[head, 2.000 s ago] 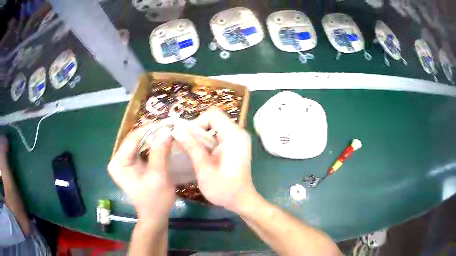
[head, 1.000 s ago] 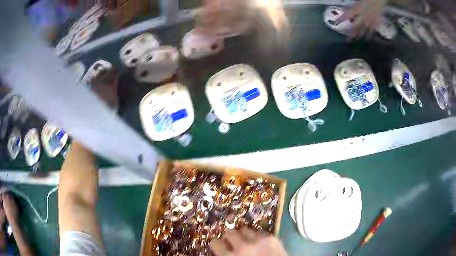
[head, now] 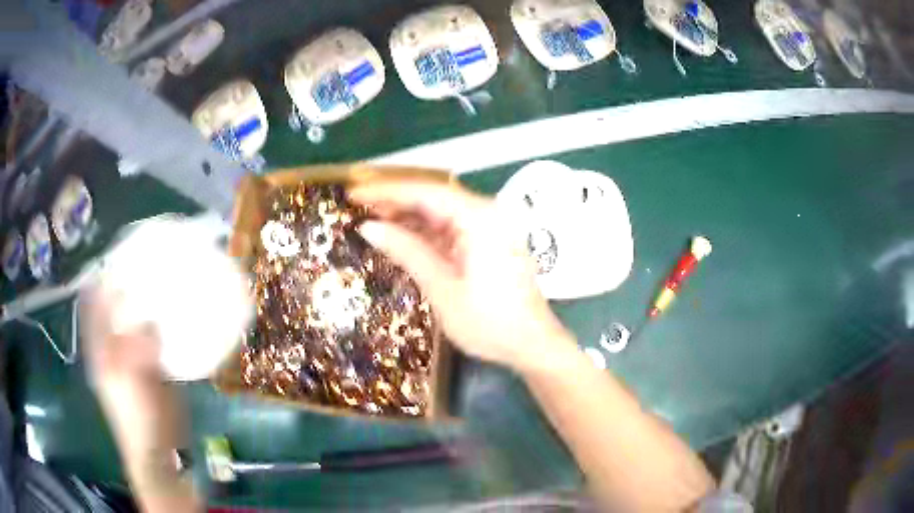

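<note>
My left hand, blurred, holds a white rounded plastic cover left of the parts box. The shallow brown cardboard parts box is full of shiny copper, gold and dark rings. My right hand is over the box's upper right part, palm side partly turned left, thumb and fingers apart. No ring shows in it, though blur limits the view. Its wrist covers part of the box's right edge. Stacked white covers lie right of the box, partly behind my right hand.
Part-built housings with circuit boards stand in a row beyond the white strip. A grey post crosses the upper left. A red and yellow screwdriver lies at right beside small discs. A long-handled hammer lies below the box.
My left hand now holds a white cover beside the box. My right hand has moved from the box's lower part to its upper right. The view has shifted, and other hands beyond the strip are gone.
</note>
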